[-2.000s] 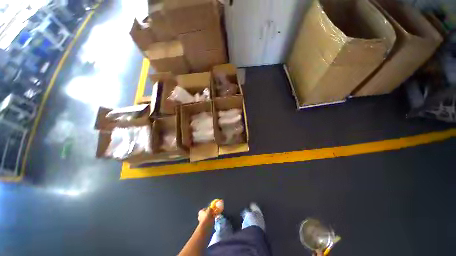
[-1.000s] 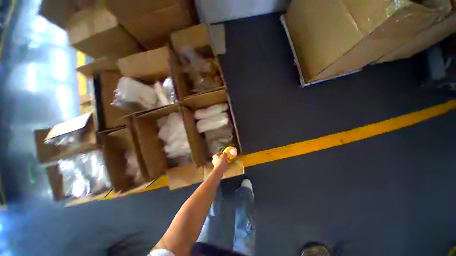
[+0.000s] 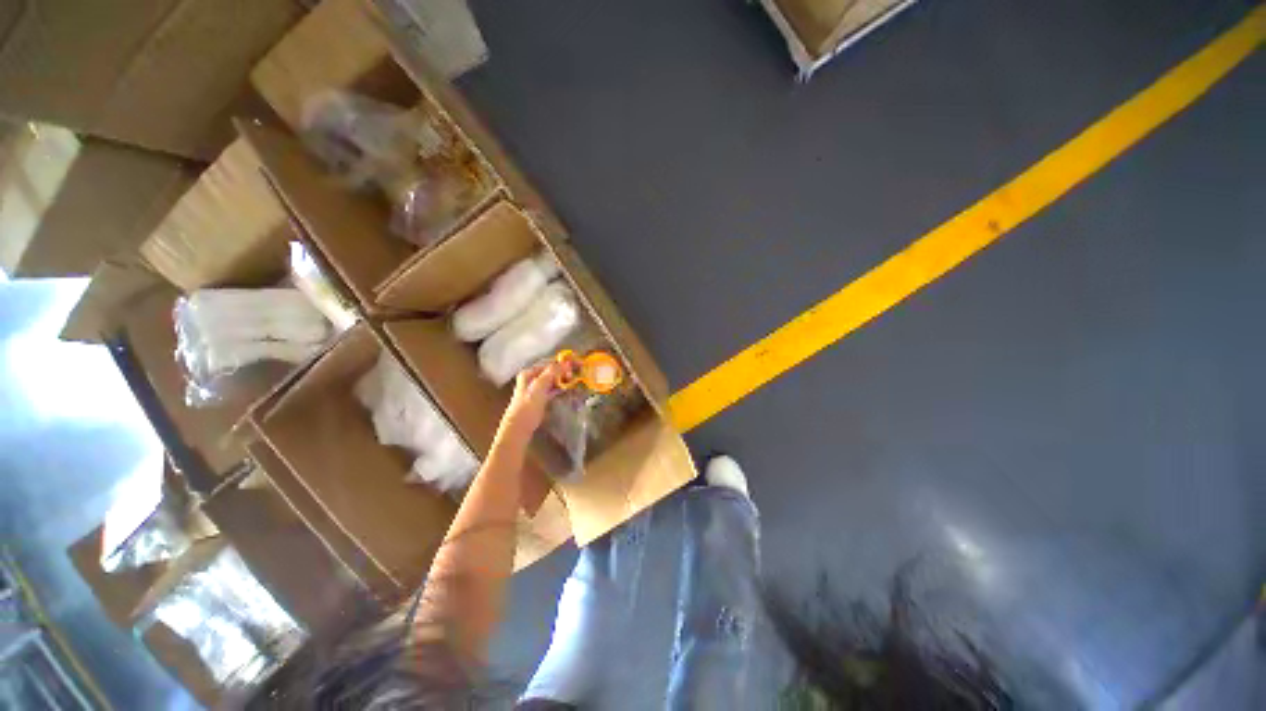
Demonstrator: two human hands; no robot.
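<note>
My left hand (image 3: 535,392) is stretched out over an open carton (image 3: 632,479) and holds an orange lid (image 3: 601,371) with a loop and a pale middle. The hand grips it by the loop, with the round part pointing right. Beneath it the carton holds white wrapped bundles (image 3: 530,333) and clear bags. Whether the hand touches the bags cannot be told. My right hand is not in view.
More open cartons stand to the left, with white bundles (image 3: 257,331) and clear bags (image 3: 229,611). A yellow floor line (image 3: 972,229) runs from the carton's corner to the upper right. A pallet corner (image 3: 833,35) shows at the top. Dark hair blurs the bottom edge.
The view has moved closer to the cartons and tilted. My left hand with the orange lid now lies over the nearest carton. The clear round cup at the lower right has gone out of view.
</note>
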